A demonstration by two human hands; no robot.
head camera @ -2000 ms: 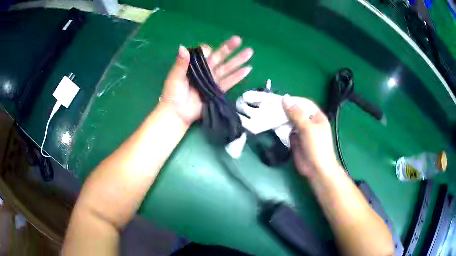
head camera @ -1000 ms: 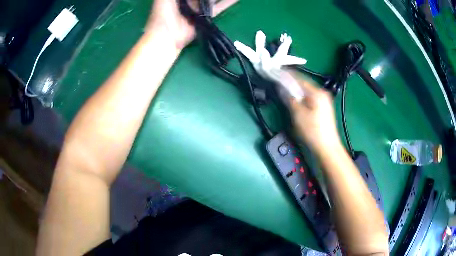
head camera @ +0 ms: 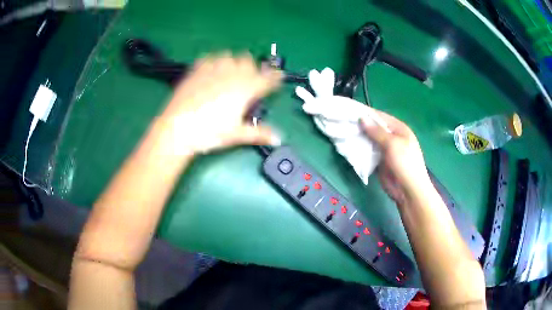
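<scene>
A black power strip (head camera: 336, 212) lies socket face up on the green bench, with red marks along it. Its black cord bundle (head camera: 148, 63) lies at the upper left, partly under my left hand. My left hand (head camera: 224, 103) is blurred over the cord, fingers spread; whether it grips anything is hidden. My right hand (head camera: 393, 148) holds a bunched white glove (head camera: 348, 124) above the bench, right of the strip's switch end. Another power strip (head camera: 454, 212) lies partly behind my right forearm.
A clear bottle (head camera: 487, 134) with an orange cap lies on its side at the right. More black strips (head camera: 497, 209) lie below it. Another cord bundle (head camera: 366, 45) and a dark stick (head camera: 404, 66) lie at the back. A white charger (head camera: 43, 103) is at the left.
The power strip has moved left and shows more fully. My left hand has come down and right from the top edge. The cord bundle now lies at the upper left. The glove stays in my right hand.
</scene>
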